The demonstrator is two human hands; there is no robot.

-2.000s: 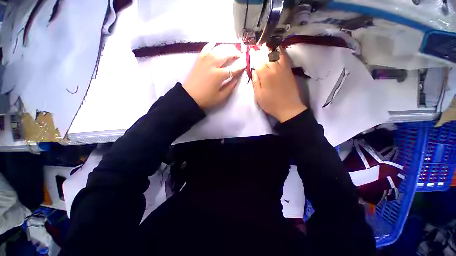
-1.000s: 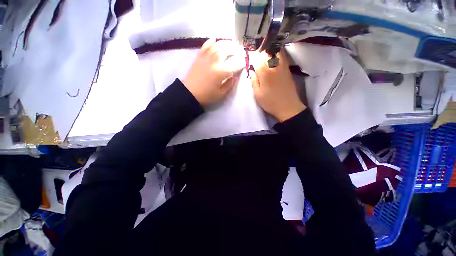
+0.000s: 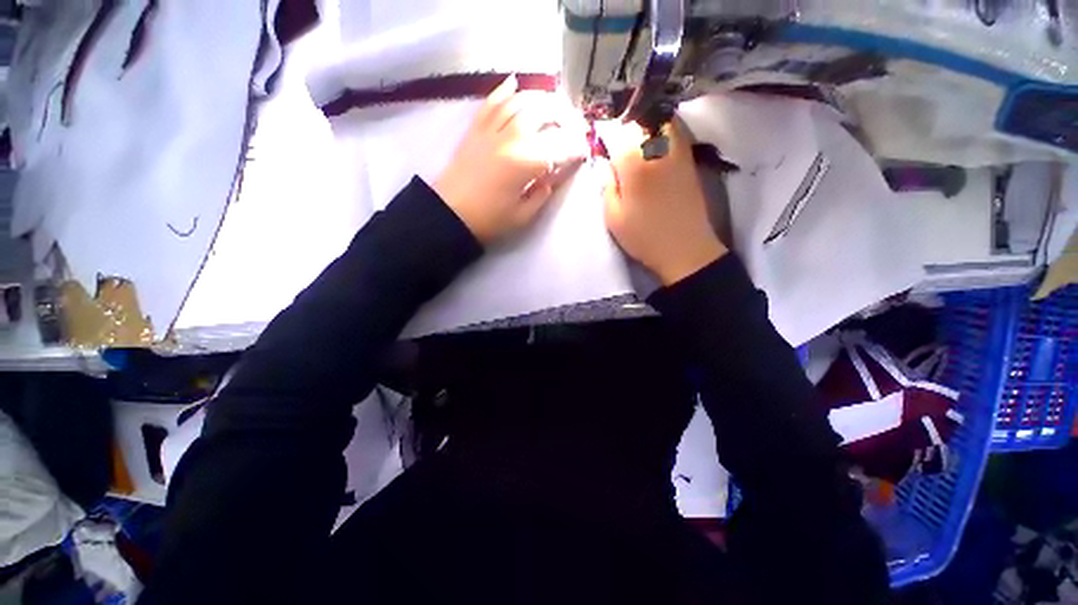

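Note:
A white garment panel [image 3: 544, 266] lies under the sewing machine head [image 3: 609, 47] and reaches the table's front edge. A maroon strip [image 3: 437, 90] runs across it behind my hands, and a short maroon piece [image 3: 595, 140] shows at the lit needle area. My left hand [image 3: 508, 166] presses on the panel left of the needle, fingertips pinching at the maroon piece. My right hand [image 3: 662, 195] is right of the needle, its fingers on the panel and partly hidden under the machine. Glare hides the fingertips. A slit outline [image 3: 798, 199] shows on the panel at right.
Stacked white panels [image 3: 142, 154] lie on the left of the table, with a tan patch [image 3: 106, 312] at its edge. A blue basket [image 3: 946, 496] below the table at right stands by maroon and white pieces [image 3: 875, 408].
The panel has shifted slightly away from me at the needle, and less of the short maroon piece shows. Its front edge now shows a grey band. Both hands stay beside the needle.

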